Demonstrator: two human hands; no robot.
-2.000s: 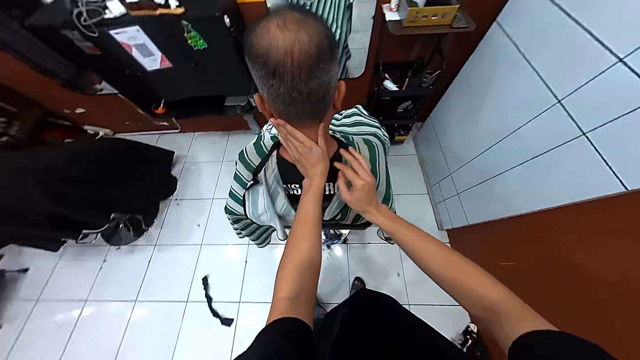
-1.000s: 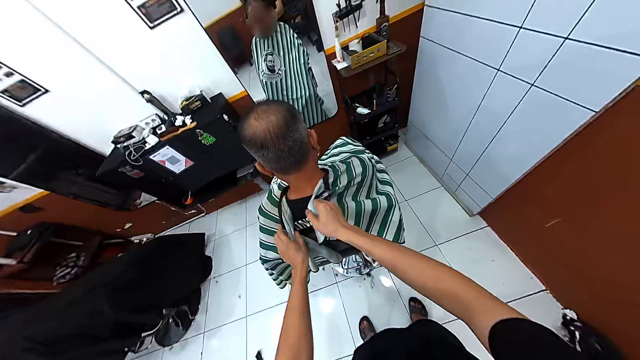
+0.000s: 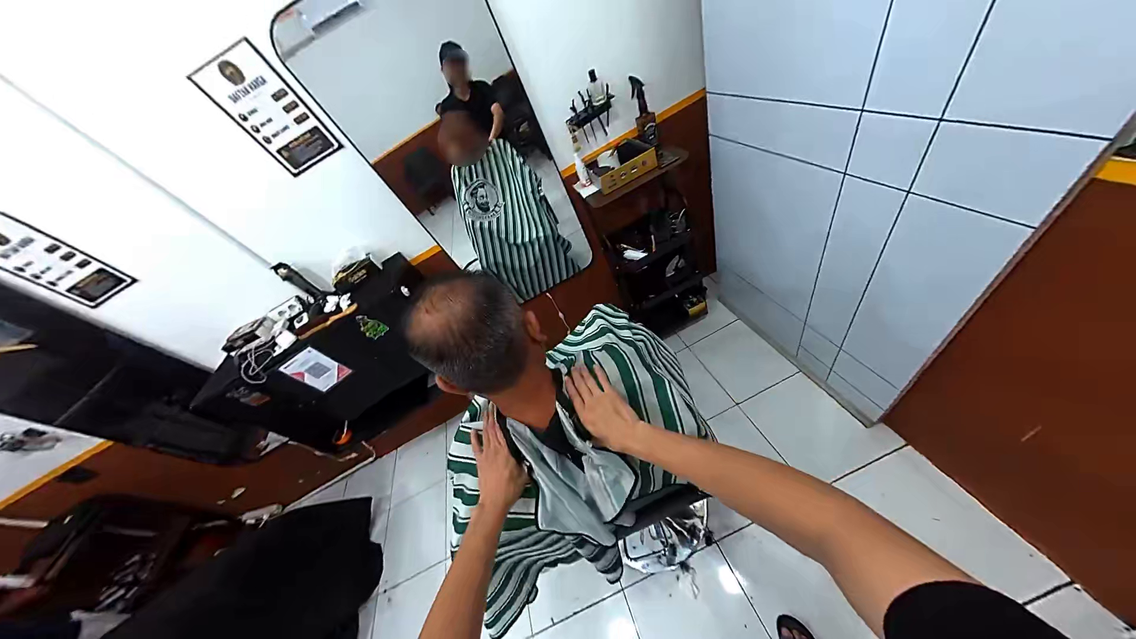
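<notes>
A seated person (image 3: 470, 333) with short, thinning hair faces away from me, wearing a green-and-white striped barber cape (image 3: 643, 373) over a dark top. The cape lies open at the back of the neck, its grey underside folded outward. My left hand (image 3: 499, 466) rests flat on the cape at the person's left shoulder, fingers pointing up. On the right shoulder, near the neck, my right hand (image 3: 602, 408) lies with its fingers spread on the cape. Neither hand visibly grips the cloth. The wall mirror (image 3: 417, 106) reflects the caped person and someone in black standing behind.
At the left stands a black cabinet (image 3: 355, 355) with cables and small items on top. A shelf (image 3: 635, 182) to the right of the mirror carries a yellow box and bottles, above a black rack (image 3: 661, 257). Black cloth (image 3: 266, 568) hangs at lower left. Tiled wall is at right.
My hands have moved apart, from near the middle of the cape's back opening onto the two shoulders. Two seconds ago they were at the person's neck. The view has tilted up.
</notes>
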